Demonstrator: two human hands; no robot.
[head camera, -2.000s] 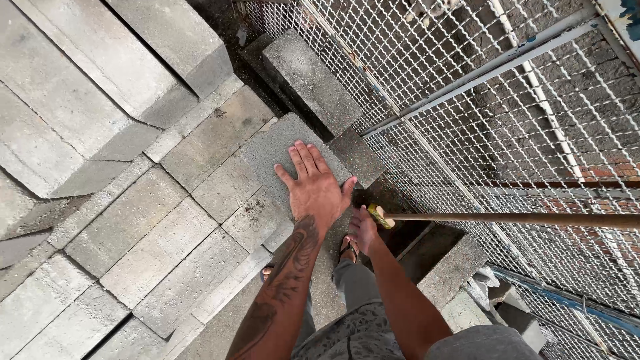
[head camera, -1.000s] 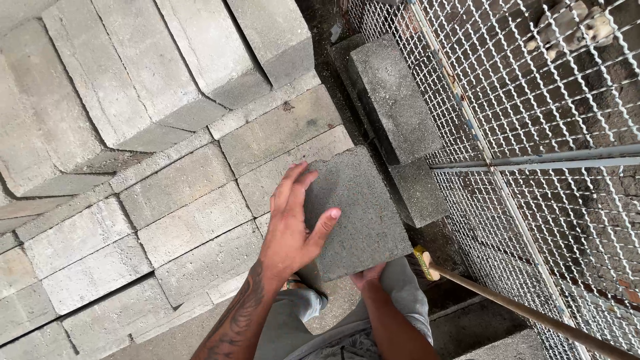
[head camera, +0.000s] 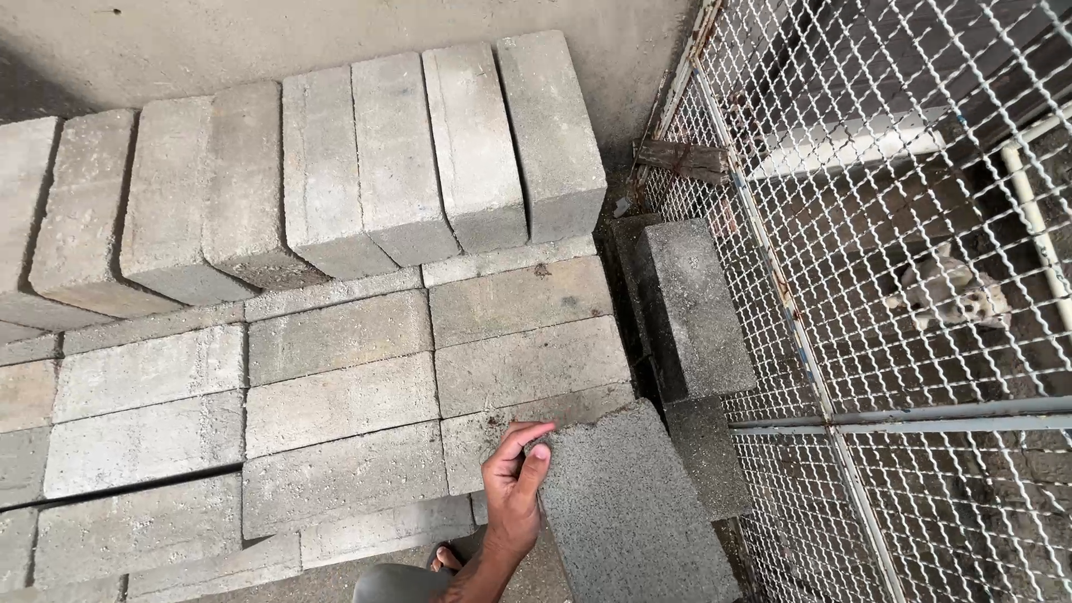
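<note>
A dark grey concrete block (head camera: 632, 511) is at the lower right of the head view, its far edge rough. At that block's upper left corner is my left hand (head camera: 515, 486), its fingers curled and the thumb beside the forefinger; whether it grips the block or only touches it I cannot tell. My right hand is out of sight. Left of the block lie flat rows of paler concrete blocks (head camera: 343, 402), close against one another. Behind them a row of tilted blocks (head camera: 394, 159) leans side by side.
White wire mesh fencing (head camera: 913, 494) in a metal frame runs down the right side. Beside it sits another dark concrete block (head camera: 699, 310). A plastered wall (head camera: 335, 33) stands at the back. Beyond the mesh is an animal (head camera: 955, 293). My sandalled foot (head camera: 445, 557) shows below.
The view has swung up toward the back wall. The dark block was under my left hand, then held upright between both hands; now my right hand and the wooden stick are out of view.
</note>
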